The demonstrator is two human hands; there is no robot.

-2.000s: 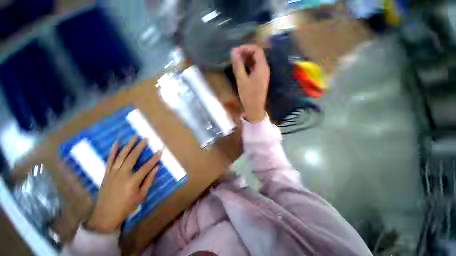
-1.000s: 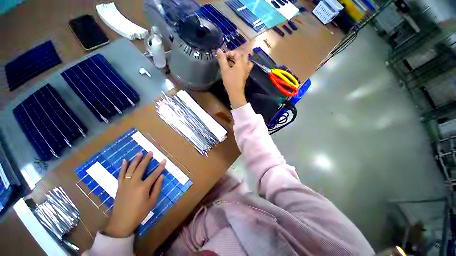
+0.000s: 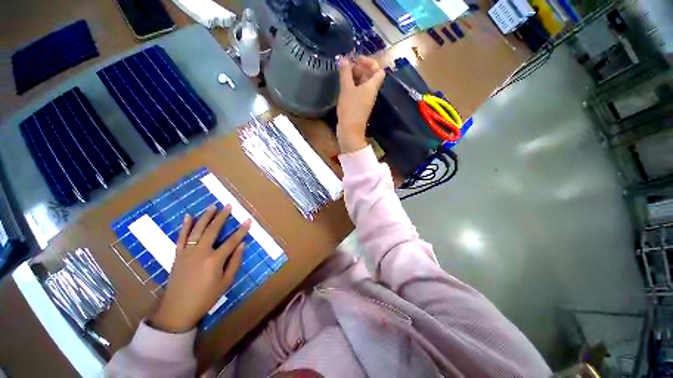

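The bright blue solar cell assembly (image 3: 258, 269) lies on the brown bench, with white strips (image 3: 153, 240) across it and thin silver ribbons projecting from its edges. My left hand (image 3: 198, 277) lies flat on it, fingers spread, covering its middle. My right hand (image 3: 358, 92) is raised beside the grey round grilled housing (image 3: 299, 77), thumb and fingers bent together. Whether something small is between them cannot be told. The right ribbon bundle (image 3: 284, 166) lies between the assembly and the housing, beside white strips (image 3: 310, 159). The left ribbon bundle (image 3: 80, 288) lies at the left.
Dark solar cells (image 3: 156, 100) lie on the grey-green mat (image 3: 199, 59). Red-and-yellow-handled scissors (image 3: 440, 118) stand in a black holder (image 3: 402, 129) at the right, with black cords (image 3: 435, 171) below. A phone (image 3: 146, 16) and small bottle (image 3: 247, 48) are at the back.
The view has steadied and shifted slightly. My right hand stays by the grey housing, its fingers drawn closer together than a second ago. My left hand stays flat on the assembly.
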